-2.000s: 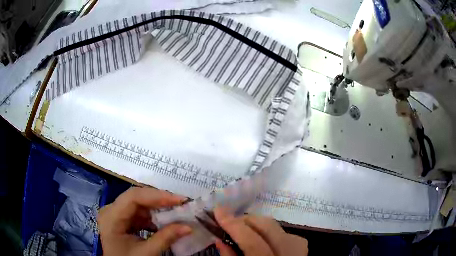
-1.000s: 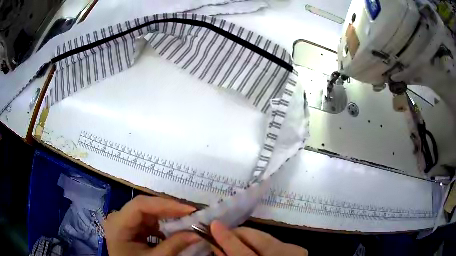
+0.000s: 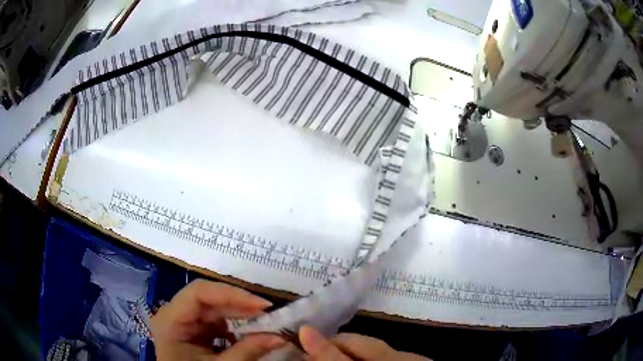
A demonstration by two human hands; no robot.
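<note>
My left hand (image 3: pixel 204 324) pinches the end of the striped fabric strip (image 3: pixel 321 307) at the bottom of the view, below the table edge. My right hand (image 3: pixel 345 345) is beside it on the strip's near side, partly cut off by the lower edge. A small dark tool shows only as a sliver at its fingertips; the rest is hidden. The strip's whitish side faces up near my hands. It runs up over the table edge to the wider striped piece with black tape (image 3: pixel 310 92), which lies curved across the table.
The sewing machine head (image 3: pixel 550 63) stands at the upper right, its presser foot (image 3: pixel 471 120) left of it. Black-handled shears (image 3: pixel 599 204) lie at the right. A printed ruler strip (image 3: pixel 233 247) runs along the front edge. A blue bin (image 3: pixel 63 268) holds fabric at the lower left.
The strip's end in my hands has turned and flattened, and my hands sit slightly lower. The dark tool, plainer before, is now mostly hidden. The table scene has shifted slightly in view.
</note>
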